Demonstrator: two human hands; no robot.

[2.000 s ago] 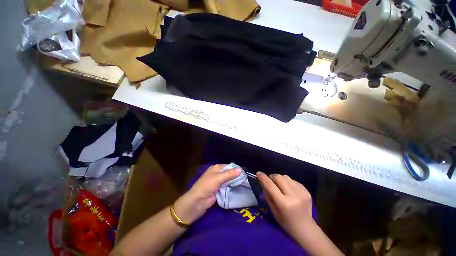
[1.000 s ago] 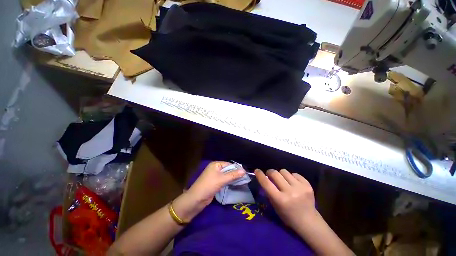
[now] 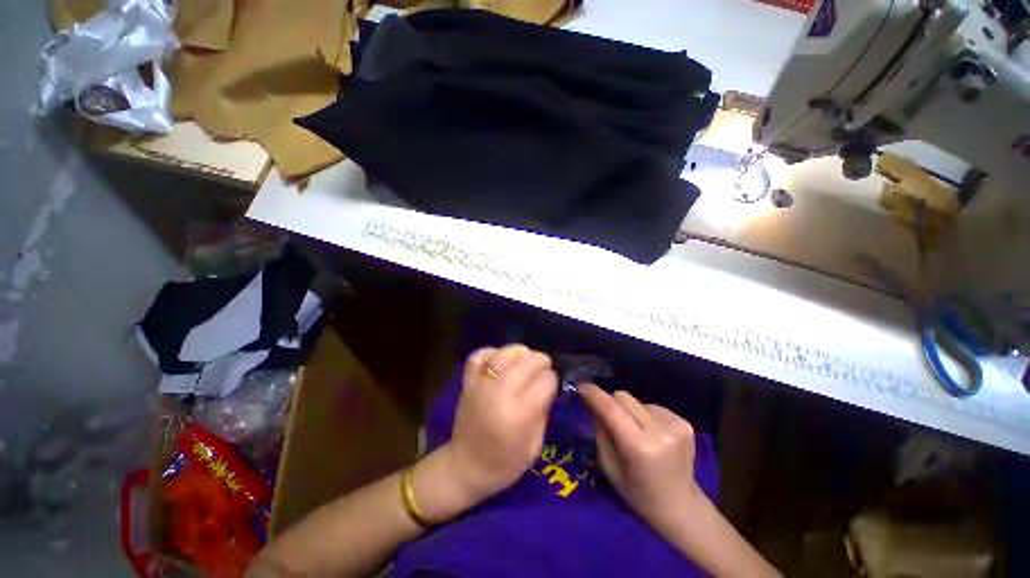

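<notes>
My left hand is closed in a fist above my purple-clothed lap. A small sewn piece, now showing its dark side, sticks out beyond its fingers; most of it is hidden. My right hand is just to the right, thumb and forefinger pinched at the piece's near edge. A small shiny bit of a thin metal tool shows at those fingertips; the rest is hidden, so its kind is unclear.
Black cut panels lie on the white machine table, left of the sewing machine. Blue-handled scissors lie at right. Tan fabric is far left. Black-and-white pieces lie above an open carton and red-orange bag.
My left hand has turned over into a fist and risen slightly. The piece's pale side has gone from sight and a dark part shows. My right hand stays close by, slightly lower.
</notes>
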